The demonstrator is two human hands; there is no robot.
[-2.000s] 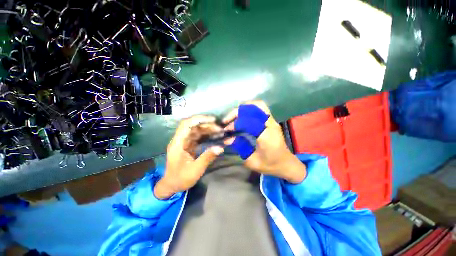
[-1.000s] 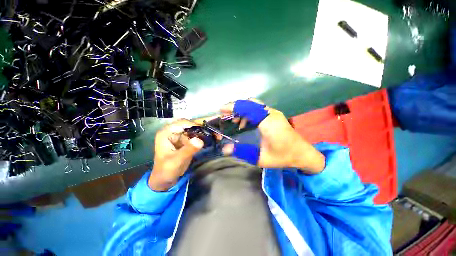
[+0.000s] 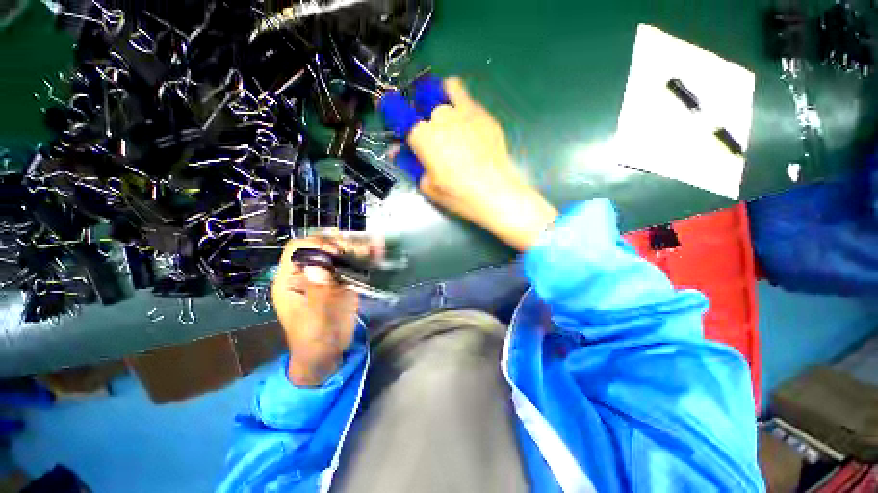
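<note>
My left hand (image 3: 322, 308) is at the bench's front edge and holds a black binder clip (image 3: 322, 260) with silver wire handles sticking out to the right; it is blurred. My right hand (image 3: 451, 144), with blue finger tape, reaches over the bench to the right edge of the large loose clip pile (image 3: 231, 164). Its fingertips are bent at the pile; whether they hold a clip cannot be told.
A white paper sheet (image 3: 664, 140) with two small dark pieces lies on the green bench (image 3: 539, 67) at right. A red crate panel (image 3: 717, 279) with a black clip on it is below. Cartons (image 3: 183, 368) stand under the bench. Another person's blue sleeve (image 3: 818, 236) is at right.
My right hand has left the clip between my hands and moved up and forward to the pile. My left hand still holds a clip and has moved slightly left.
</note>
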